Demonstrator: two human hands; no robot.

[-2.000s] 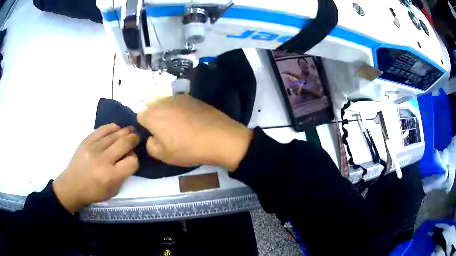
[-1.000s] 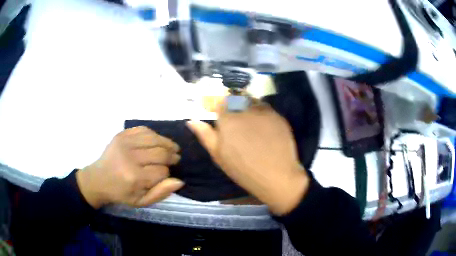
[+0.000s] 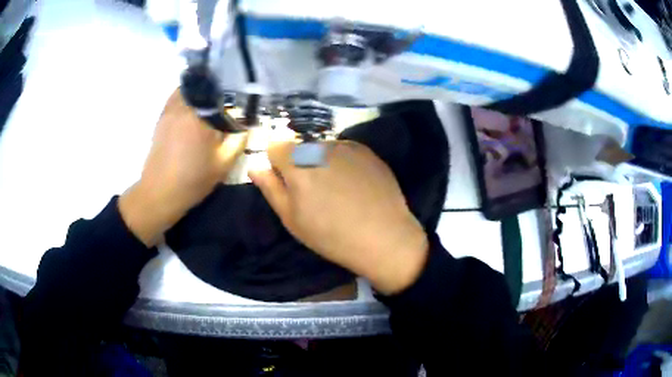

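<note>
A black fabric panel [image 3: 247, 243] lies curved on the white machine bed and passes under my right hand to the right of the needle area. My right hand [image 3: 346, 206] rests on the panel just below the tension knob, its fingertips near the needle. My left hand [image 3: 180, 158] is at the left of the needle area, fingertips close to the presser foot. Its fingertips are partly hidden by the sewing machine [image 3: 287, 74], and I cannot tell whether they hold anything. The needle itself is blurred.
A smartphone [image 3: 508, 158] leans at the machine's right side. Green [image 3: 512, 258] and reddish ribbon strips, a black cord and slim tools [image 3: 592, 235] lie right of it. A ruler [image 3: 258, 324] runs along the near edge, with a brown label [image 3: 339, 292] partly under the panel.
My left hand has moved from the panel's left part up to the needle area. My right hand stays on the panel. The view has shifted, and more of the panel's left part is uncovered.
</note>
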